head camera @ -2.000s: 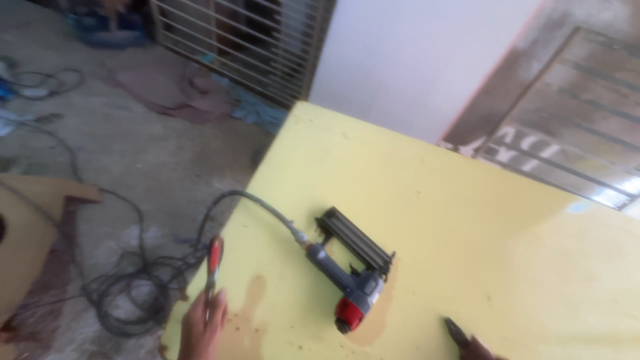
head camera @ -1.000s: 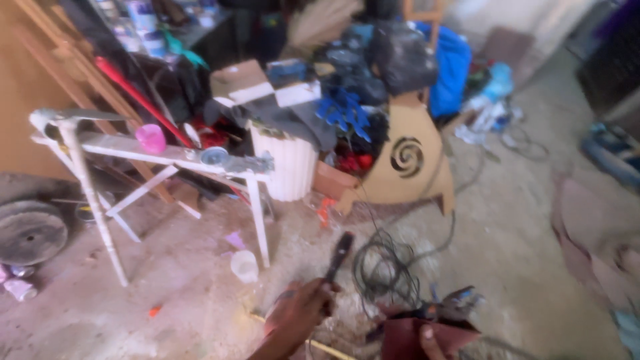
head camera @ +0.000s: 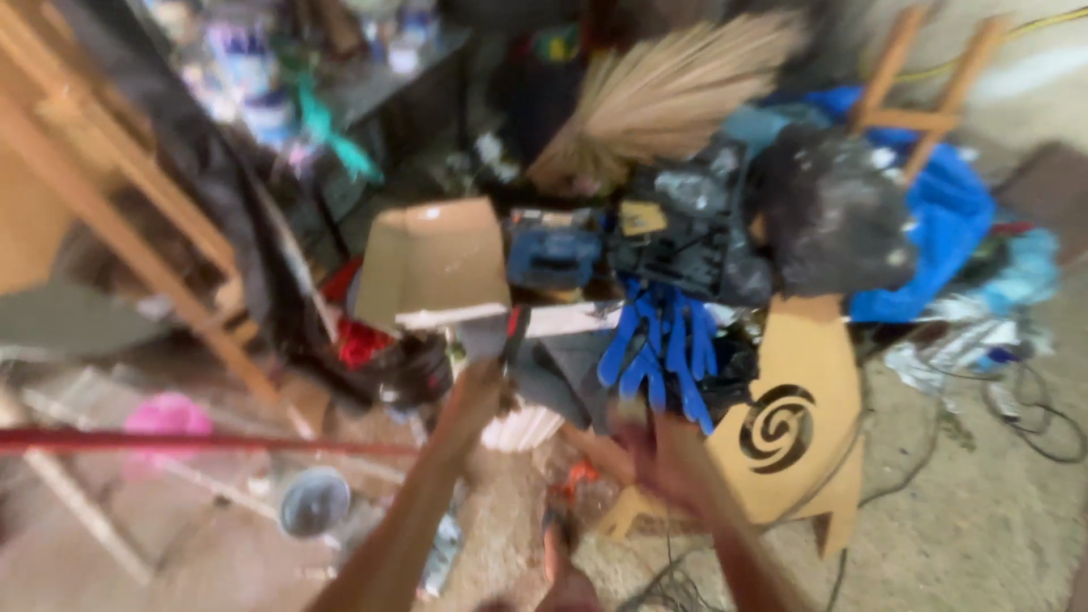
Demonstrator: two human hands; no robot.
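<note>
My left hand [head camera: 483, 389] is closed around a red-and-black handled tool [head camera: 513, 333] that points up, in front of dark grey cloth; blur hides its exact kind. My right hand [head camera: 650, 446] is blurred just below blue rubber gloves [head camera: 659, 340], and its fingers and anything in them cannot be made out. The gloves lie over the heap beside the cloth. An open cardboard box [head camera: 438, 259] is beyond my left hand, with a blue case [head camera: 554, 255] to its right.
A cut board with a spiral [head camera: 812, 493] leans at the right, near cables on the floor. Black plastic bags [head camera: 829, 212], a palm broom [head camera: 671, 98] and a blue sheet [head camera: 948, 229] are behind. A red bar [head camera: 212, 441] crosses the left; a grey tub [head camera: 314, 501] is below it.
The view has swung from the yellow table with the nail gun to the heap. Both hands now reach over the heap's near side. The dark red piece at my right hand one second ago is not clearly visible.
</note>
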